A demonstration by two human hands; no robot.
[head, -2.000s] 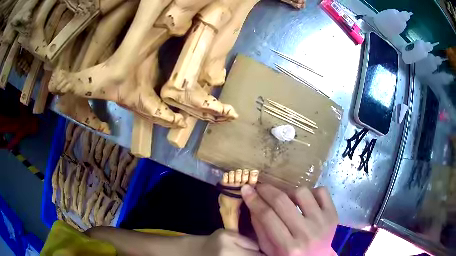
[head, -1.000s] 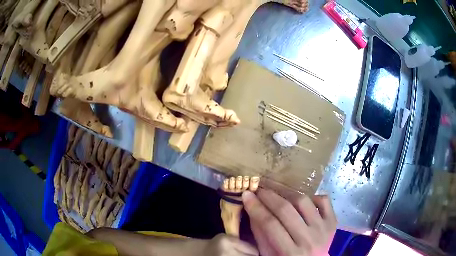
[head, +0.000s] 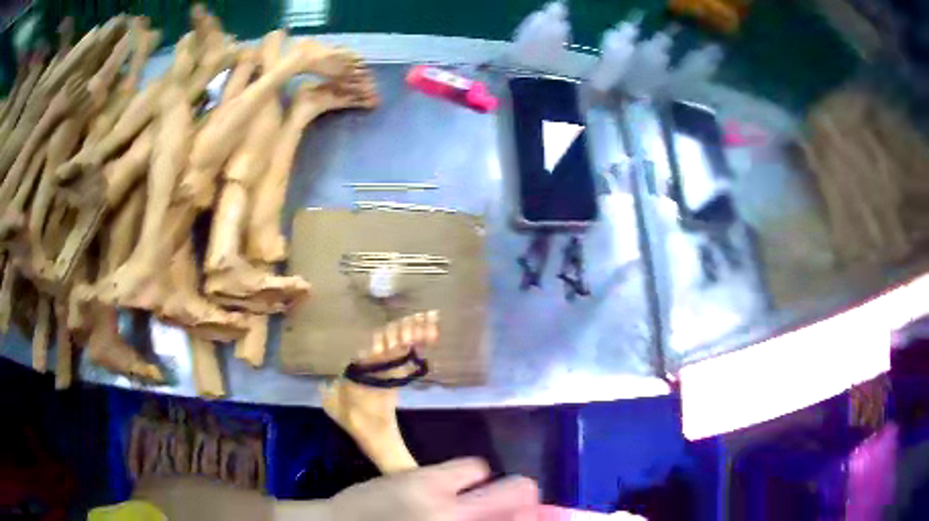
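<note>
A tan figurine leg [head: 372,417] is held up at the bench's front edge, its toes over the cardboard pad [head: 438,336]. A black strap [head: 387,371] loops around the foot behind the toes. My left hand [head: 402,499] is around the leg's lower part. My right hand [head: 504,501] is blurred and cut off by the bottom edge, close beside the left; its grip cannot be told. A white lump [head: 383,282] and thin sticks [head: 407,263] lie on the pad. Two black straps [head: 553,267] lie right of it.
Tan legs [head: 153,204] are heaped at left, several jutting over the bench edge. A smartphone [head: 550,188], a red-pink tube [head: 451,88] and white bottles [head: 542,41] are at the back. Below are a blue tote [head: 270,448] with legs and other blue totes [head: 637,458].
The view has swung up and right, showing more bench. My right hand has left the foot and is now lower, beside my left hand. The foot reaches over the pad.
</note>
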